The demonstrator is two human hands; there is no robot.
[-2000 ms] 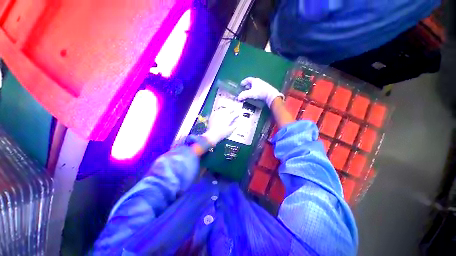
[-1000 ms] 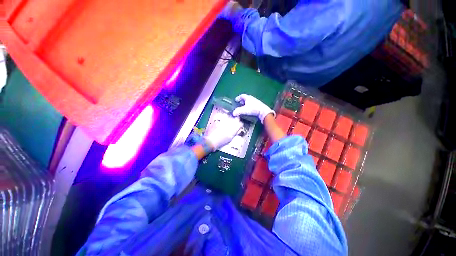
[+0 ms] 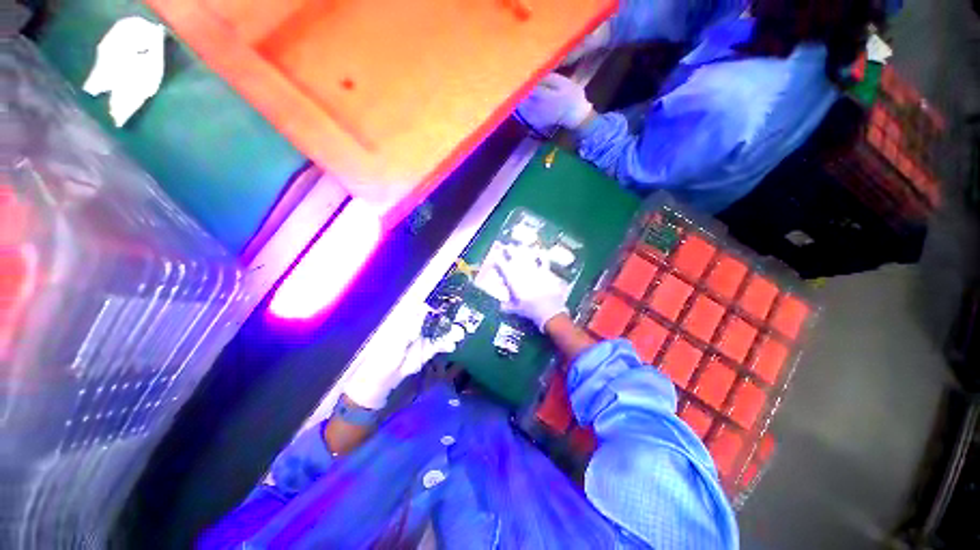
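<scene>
My right hand, in a white glove, lies with fingers spread over the pale board carrier on the green mat. Boards show in the carrier's upper part. My left hand, also gloved, is lower left, its fingertips at small boards on the mat's left edge. Glare and blur hide whether it grips one. Another small board lies below the carrier. The clear blister tray is right of the mat; its pockets show salmon-red pads, with a green board in the top left pocket.
An orange foam tray overhangs the conveyor, near a glowing violet lamp. Stacked clear trays stand left. A crumpled white glove or cloth lies upper left. A person in blue works beyond the mat, beside a black rack.
My left hand has moved off the carrier, down and left to the mat edge. My right hand has moved down over the carrier. The view has shifted, showing more of the stacked trays.
</scene>
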